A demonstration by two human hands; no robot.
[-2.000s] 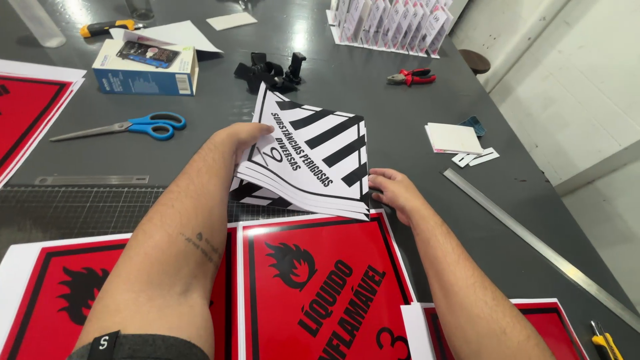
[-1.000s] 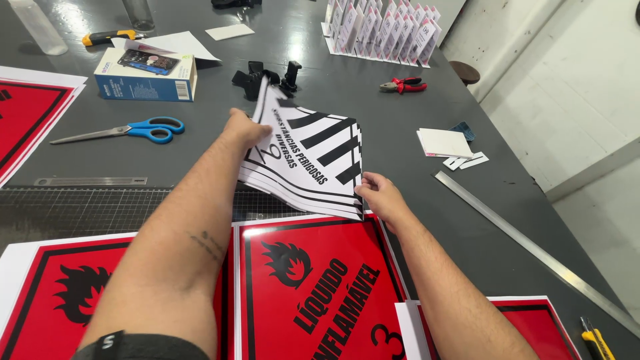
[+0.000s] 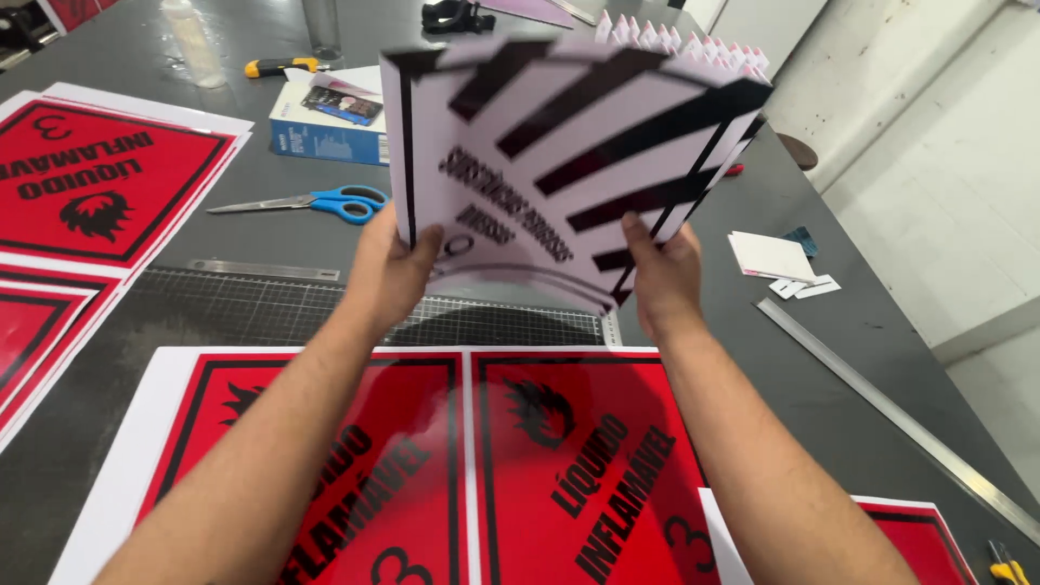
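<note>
A stack of white hazard-label sheets with black stripes (image 3: 552, 162) is raised above the table, bowed and a little blurred. My left hand (image 3: 398, 264) grips its lower left edge, thumb on the front face. At the lower right edge, my right hand (image 3: 666, 268) grips it too, with the thumb in front. Fingers behind the sheets are hidden. Beneath lies a black cutting mat with a grid (image 3: 504, 321). Red flammable-liquid label sheets (image 3: 569, 455) lie nearest me, partly under my forearms.
Blue-handled scissors (image 3: 341, 203), a steel ruler (image 3: 264, 270), a blue and white box (image 3: 325, 138), a yellow utility knife (image 3: 280, 67) and a plastic bottle (image 3: 193, 45) lie or stand left. More red sheets (image 3: 97, 179) are far left. A long metal straightedge (image 3: 894, 414) lies right.
The striped stack has been lifted off the table and turned more upright. My left hand has moved down to its lower left edge; both hands now hold it from the sides.
</note>
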